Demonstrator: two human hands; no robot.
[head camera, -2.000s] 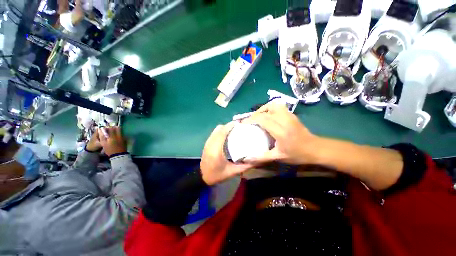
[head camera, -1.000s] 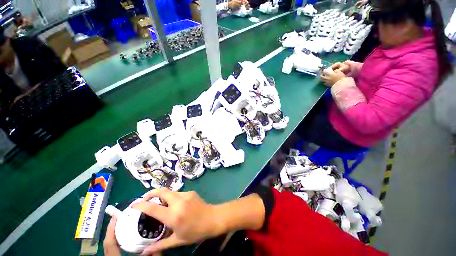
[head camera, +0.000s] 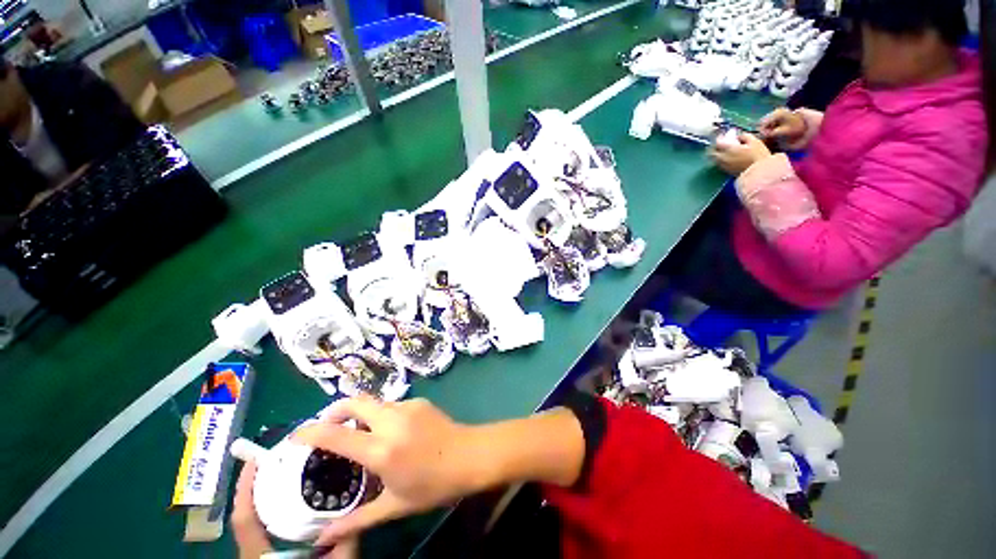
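A white camera ball head is held over the bench edge at the lower left, its round black lens face with a ring of LEDs turned up and to the right. My right hand grips it from the right, with fingers over the top and the thumb below the lens face. My left hand holds it from the left and below, mostly hidden behind the ball and cut off by the lower edge. A white stub sticks out at the ball's upper left.
An adhesive box lies left of the ball. Open camera units with hanging wired shells stand beyond it. A black crate is at far left. A person in pink works at right. White housings are heaped below the bench.
Since the earliest frame the view has swung right, bringing the row of units and the person in pink into view. The ball's lens face now shows. Both hands still hold the ball.
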